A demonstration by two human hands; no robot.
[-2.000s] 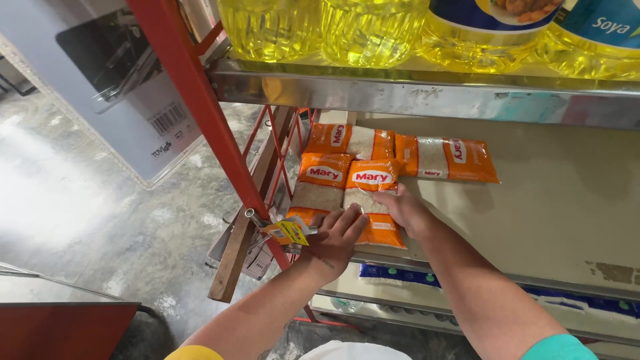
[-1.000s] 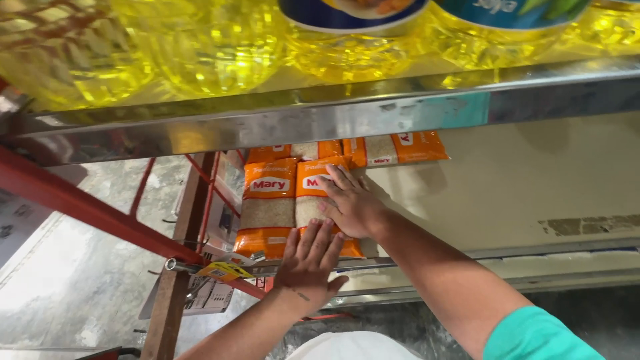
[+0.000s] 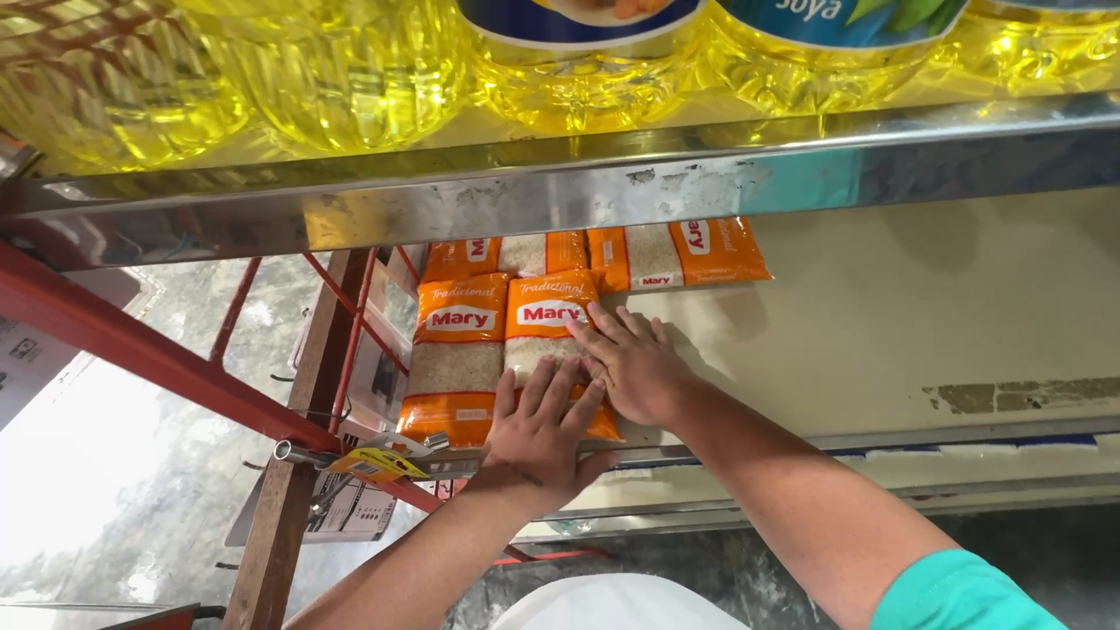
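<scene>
Several orange plastic bags of white rice lie flat on a cream metal shelf. Two are side by side in front, a left bag of rice (image 3: 458,359) and a right bag of rice (image 3: 550,319). My left hand (image 3: 544,429) rests with spread fingers on the lower part of the right bag. My right hand (image 3: 637,363) lies against that bag's right side, its fingertips on the face of the bag. Behind them, a sideways bag of rice (image 3: 678,255) and another bag of rice (image 3: 507,254) are partly hidden by the upper shelf's edge.
Overhead, an upper shelf's metal edge (image 3: 569,197) carries bottles of yellow oil (image 3: 577,79). A red metal frame (image 3: 166,337) and a wooden post (image 3: 280,516) stand at the left, with a yellow tag (image 3: 376,464) by a metal tube. The cream shelf (image 3: 875,332) extends right.
My right hand has shifted from the upper face of the right front bag toward its right side. My left hand now lies farther up on the bag. The view has moved closer since the earliest frame.
</scene>
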